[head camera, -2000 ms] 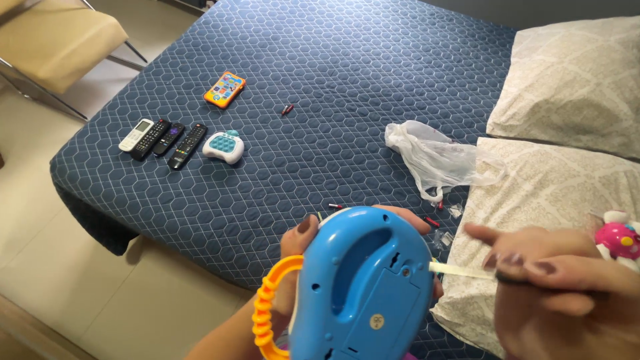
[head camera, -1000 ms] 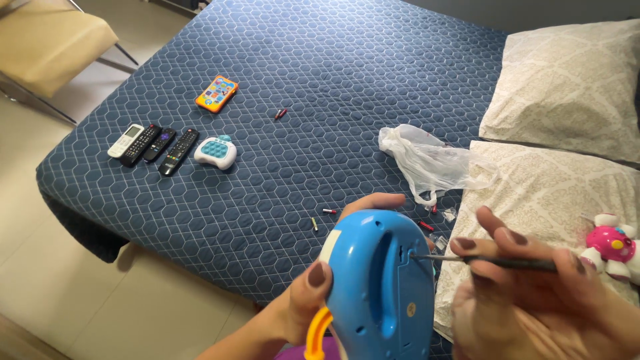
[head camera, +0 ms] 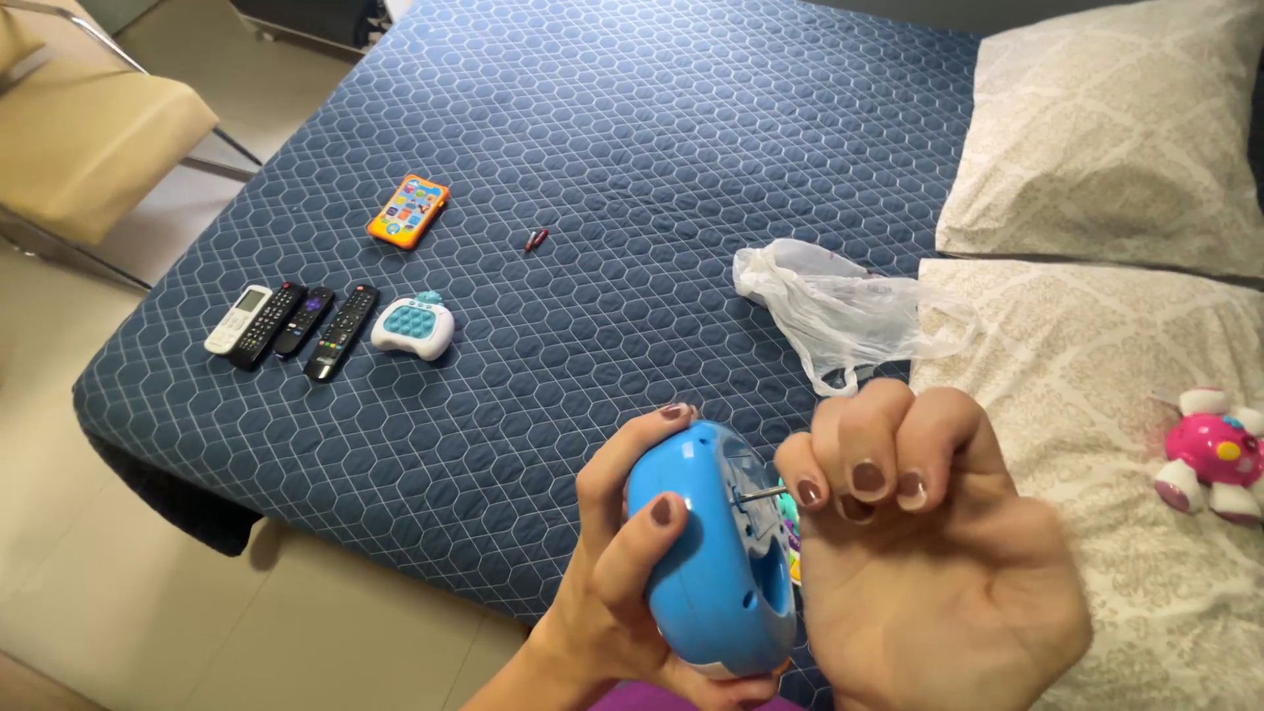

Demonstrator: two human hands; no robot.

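A blue plastic toy (head camera: pixel 681 583) is held above the bed's near edge by my left hand (head camera: pixel 632 533), its fingers wrapped round the shell. The toy's back, with a recess and screw holes, faces right. My right hand (head camera: pixel 928 543) curls its fingers round a screwdriver (head camera: pixel 762 493); only the metal shaft shows, its tip at the toy's back, and the handle is hidden by the fingers. A bit of a colourful item (head camera: pixel 793 543) shows between the toy and my right hand.
Several remote controls (head camera: pixel 342 333), a white pop-button game (head camera: pixel 415 326), an orange toy phone (head camera: pixel 409 211) and small batteries (head camera: pixel 536 240) lie on the blue quilt (head camera: pixel 632 148). A plastic bag (head camera: pixel 839 306) touches a pillow (head camera: pixel 1106 336) bearing a pink toy (head camera: pixel 1213 449). A chair (head camera: pixel 109 148) stands left.
The toy has been turned so its back now faces right, and the orange handle seen earlier is mostly out of sight. My right fingers have curled in closer to the toy.
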